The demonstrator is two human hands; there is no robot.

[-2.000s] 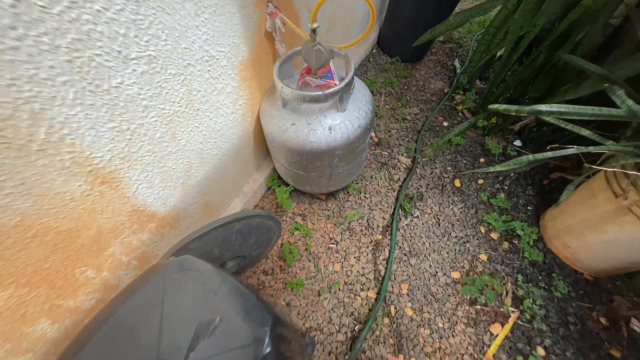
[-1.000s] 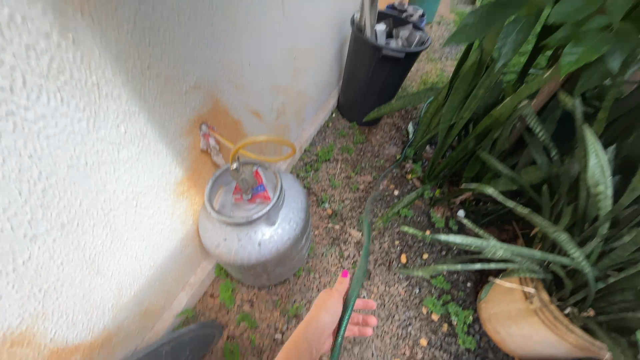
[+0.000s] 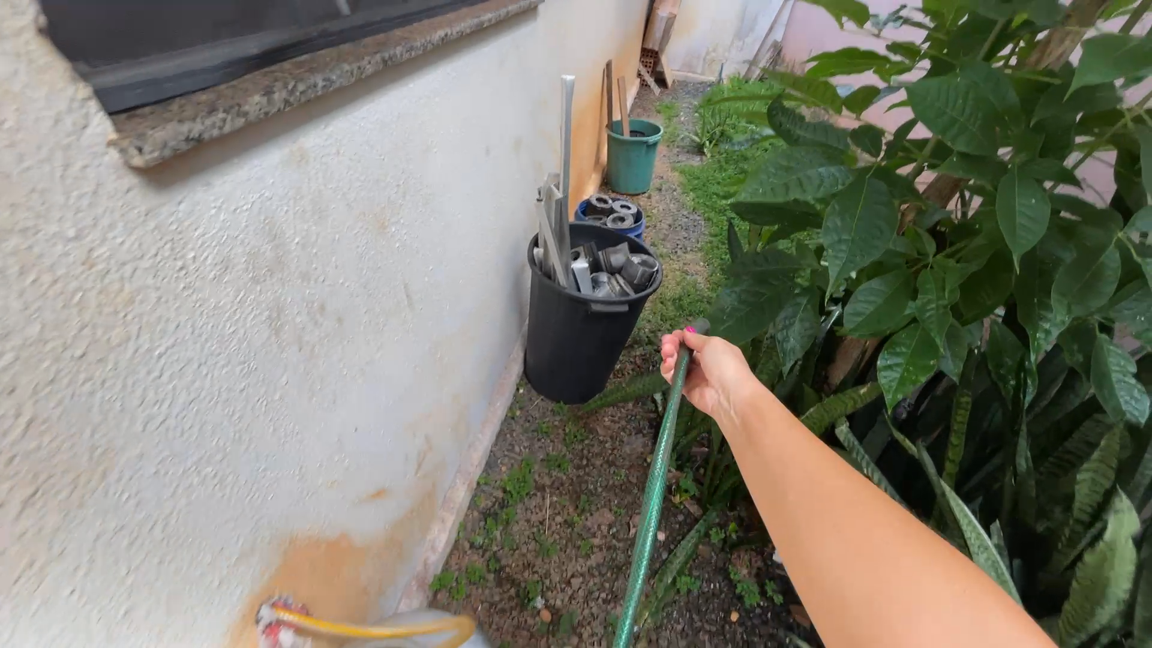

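Observation:
My right hand (image 3: 706, 367) reaches out from the lower right and is closed around a green garden hose (image 3: 655, 486) close to its grey end piece (image 3: 698, 327). From my fingers the hose runs down to the bottom edge of the view. Just left of the hand stands a black plastic bin (image 3: 580, 346) holding metal parts (image 3: 616, 270) and upright metal bars (image 3: 564, 162). Leaves of a shrub (image 3: 864, 225) are right beside the hose end. My left hand is outside the view.
A textured white wall (image 3: 342, 315) with a granite window sill (image 3: 297, 76) runs along the left. Farther back are a blue bucket (image 3: 630, 230) of metal parts and a green bucket (image 3: 634, 157). A yellow gas hose (image 3: 378, 625) shows at the bottom; snake plants (image 3: 972, 531) grow at right.
My right hand, beside the lying hose one second ago with fingers extended, now grips it near its end. The view has tilted up along the wall.

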